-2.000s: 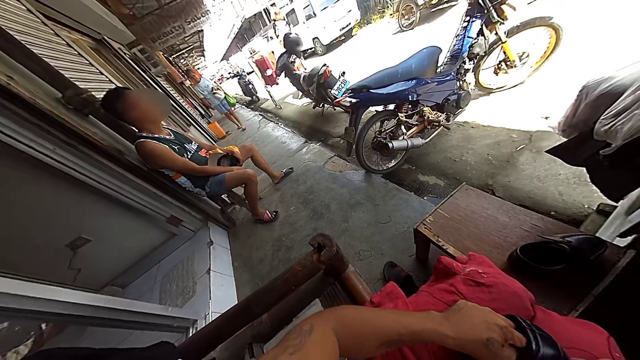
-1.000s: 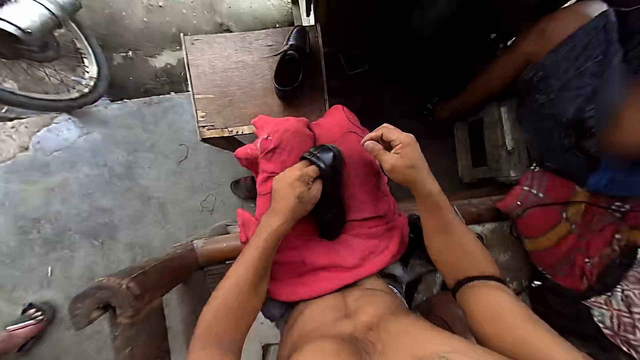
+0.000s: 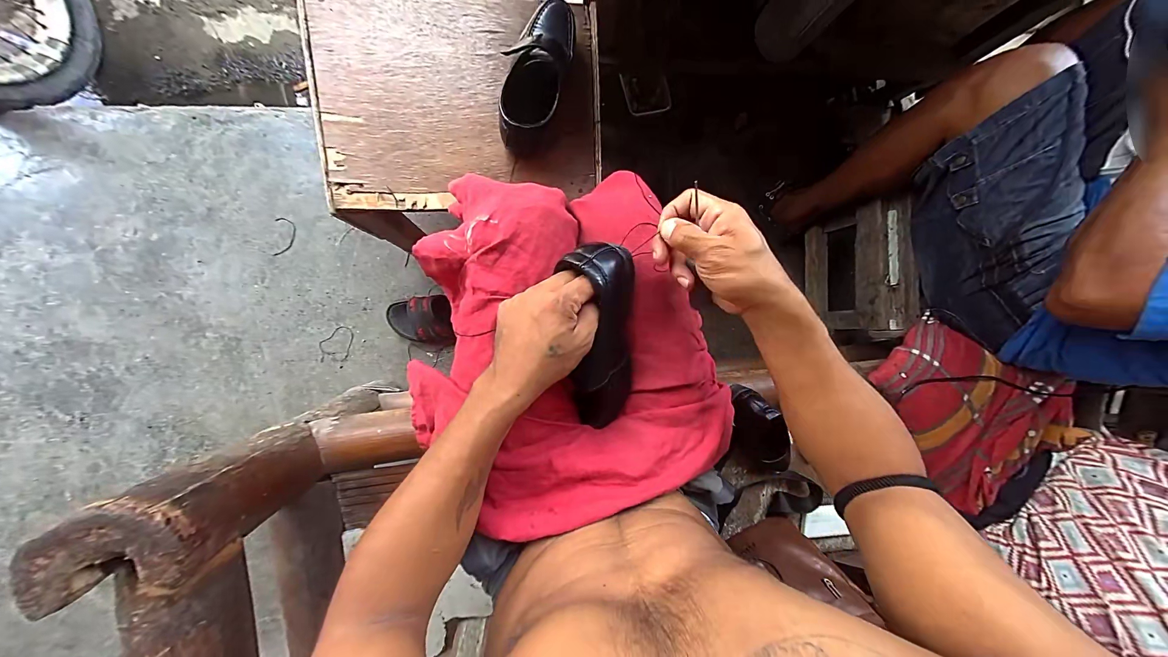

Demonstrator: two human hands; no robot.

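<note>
A black leather shoe (image 3: 604, 365) lies on the red cloth (image 3: 584, 484) spread over my lap. My left hand (image 3: 545, 333) grips it, with fingers pushed into its opening. Right of the shoe and a little above it, my right hand (image 3: 716, 246) is raised, its fingers closed on a thin dark tool (image 3: 696, 201), perhaps an awl or needle. A fine dark thread (image 3: 643, 228) loops between the shoe and these fingers. Another black leather shoe (image 3: 534, 91) rests on the wooden box (image 3: 411, 100) beyond my knees.
A curved wooden armrest (image 3: 210, 493) is at my left. At right, a seated person in denim shorts (image 3: 1004, 182) is close by, near a small wooden stool (image 3: 876, 265) and a plaid cloth (image 3: 949, 401). A motorcycle wheel (image 3: 55, 55) shows at top left.
The view has swung from the street down to my lap since the first frame. Since one second ago, my left hand has stayed on the shoe.
</note>
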